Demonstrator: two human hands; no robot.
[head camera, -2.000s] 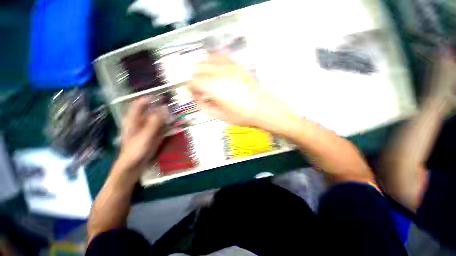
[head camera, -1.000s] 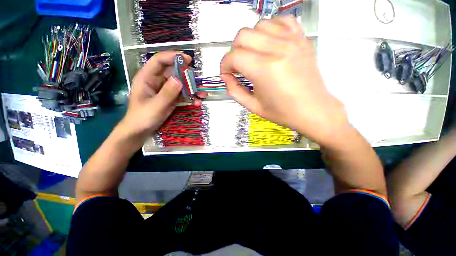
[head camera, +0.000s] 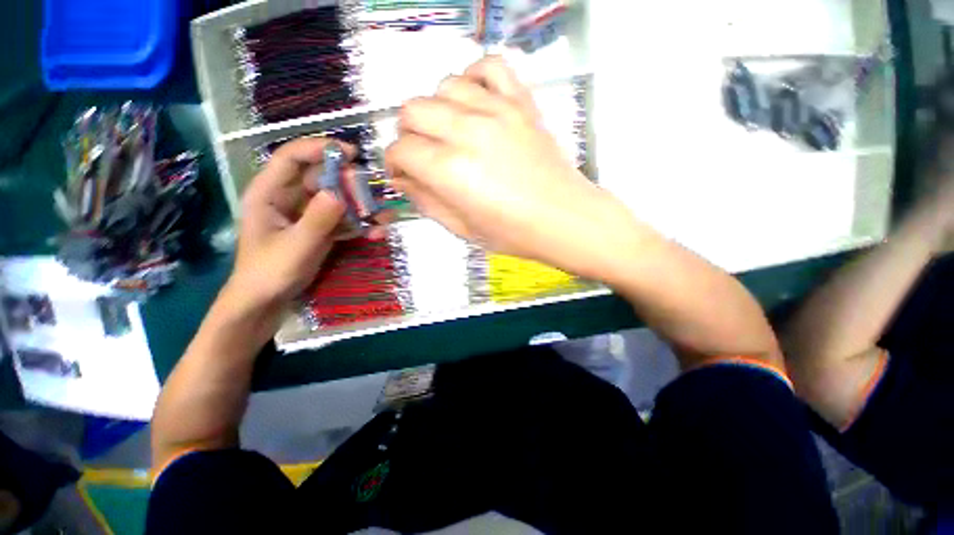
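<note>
A grey connector housing (head camera: 337, 180) with a red band and pale centre is held in my left hand (head camera: 282, 214), over the near left of the white divided tray (head camera: 235, 172). My right hand (head camera: 476, 157) is just right of the housing, fingers curled, back of the hand up. Its fingertips are hidden, so I cannot tell whether it pinches a wire. Red wires (head camera: 361, 277) lie below the housing, yellow wires (head camera: 523, 277) below my right hand, dark maroon wires (head camera: 298, 65) in the far left compartment.
A pile of wired connectors (head camera: 126, 199) lies left of the tray. An instruction sheet (head camera: 78, 345) is at the left, a blue bin (head camera: 108, 44) at the far left. Dark connectors (head camera: 779, 105) lie in the tray's right part. Another person's arm (head camera: 868, 313) is at the right edge.
Since one second ago, the view has shifted and tilted. My right hand has moved closer to the housing in my left hand. The left hand still holds the housing.
</note>
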